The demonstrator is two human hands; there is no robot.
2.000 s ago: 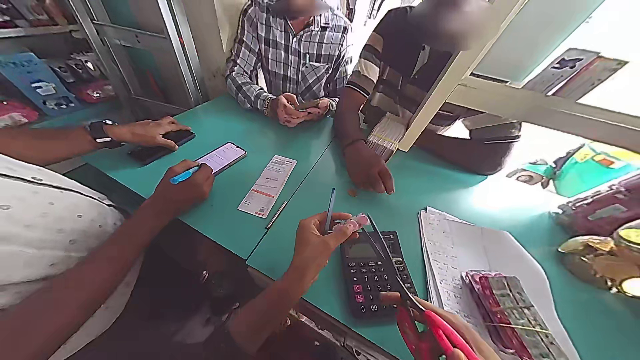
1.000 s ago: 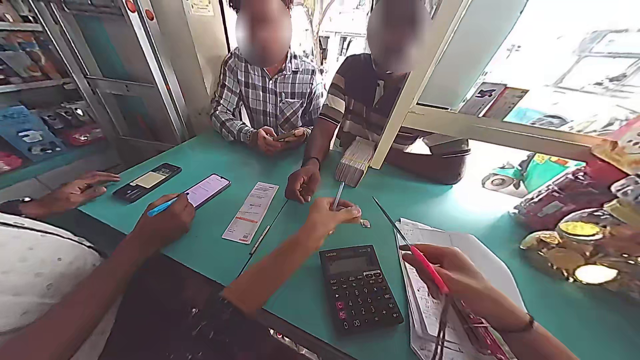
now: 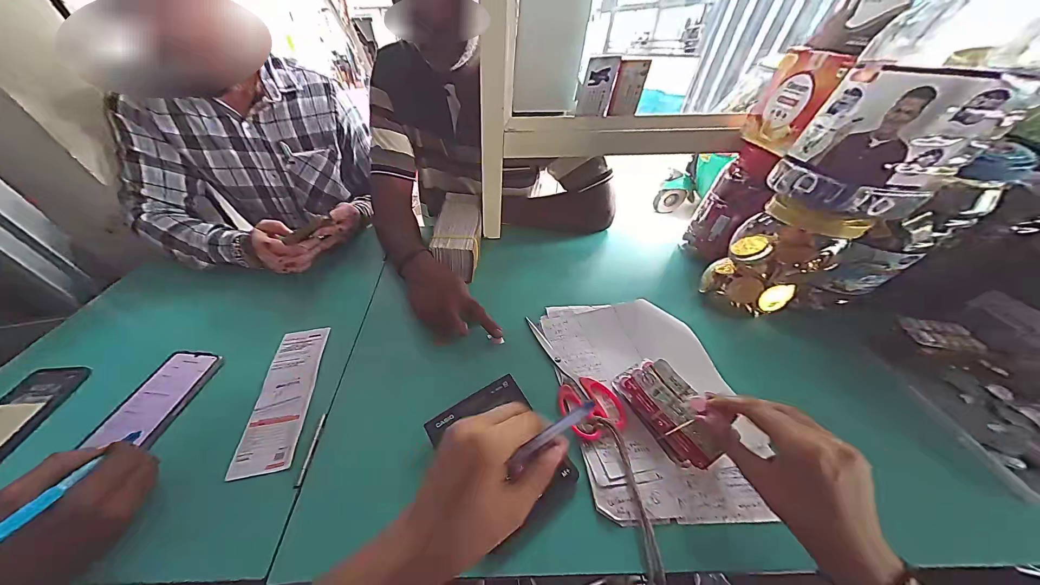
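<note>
My left hand is closed around a pen above a black Casio calculator, hiding most of its keys. My right hand pinches a small pinkish item at the right end of a banded bundle of red and pale packets; what the item is cannot be told. That bundle lies on a stack of handwritten papers. Between my hands, scissors with red handles rest on the papers, blades pointing up and left, with a cord or strap running down from them.
A teal counter bears a printed slip, a thin pen and two phones at left. A person's hand with a blue pen is there. Across it, a person's finger points down beside a paper bundle. Plastic jars stand right.
The scissors, held in my right hand one second ago, now lie on the papers. My left hand has come back from near the other person's hand to over the calculator. The view has shifted.
</note>
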